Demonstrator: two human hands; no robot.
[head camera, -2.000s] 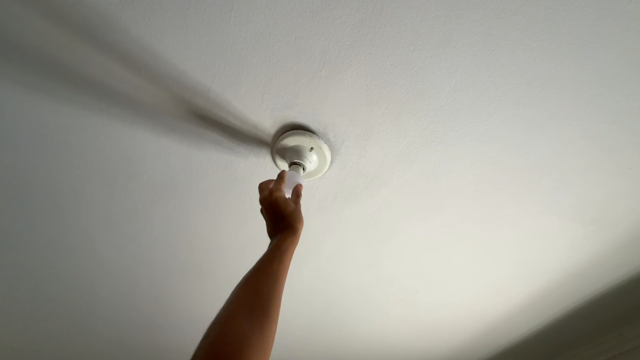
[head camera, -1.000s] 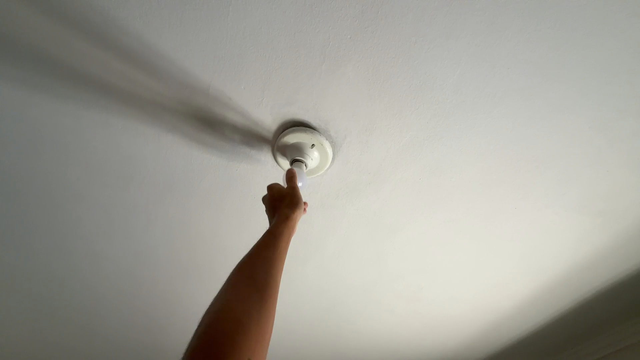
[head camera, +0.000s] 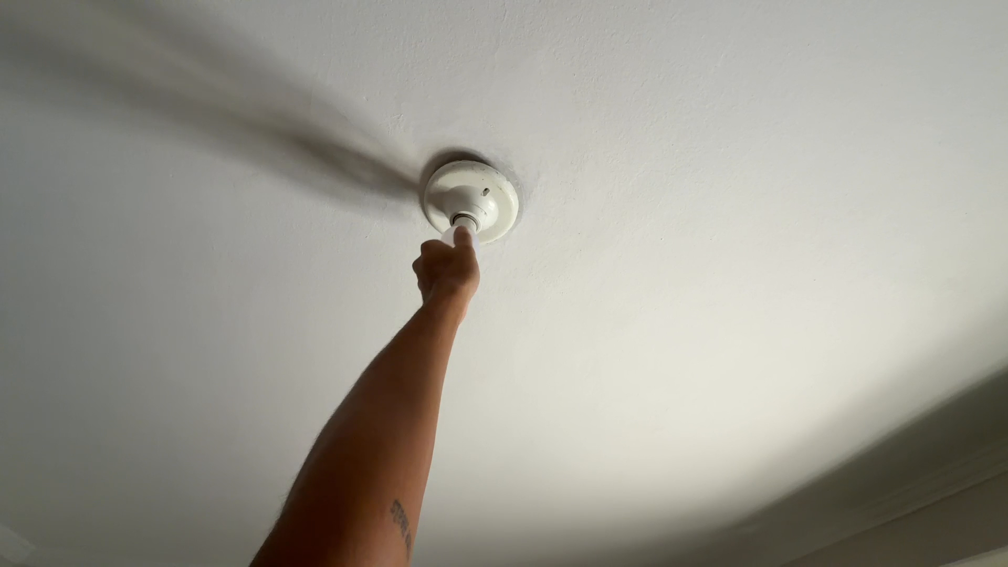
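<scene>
A round white ceiling lamp holder (head camera: 504, 206) is fixed overhead, with a small dark slot or hole in its base. Below its socket, a white light bulb (head camera: 449, 235) shows partly between the fingers of my left hand (head camera: 447, 268). The thumb points up along the near side of the bulb's neck, and the other fingers curl round to the left. A thin dark ring shows where the neck meets the socket. Most of the bulb is hidden by the hand. My raised forearm comes up from the lower edge and bears a small tattoo. My right hand is out of view.
The white, slightly rough ceiling (head camera: 669, 260) surrounds the holder. A broad shadow runs from the holder to the upper left. Moulding (head camera: 929, 488) runs along the ceiling's edge at the lower right, in shade.
My left hand's fingers and wrist have turned about the bulb between the frames, and their grip has shifted. The bulb stays at the holder.
</scene>
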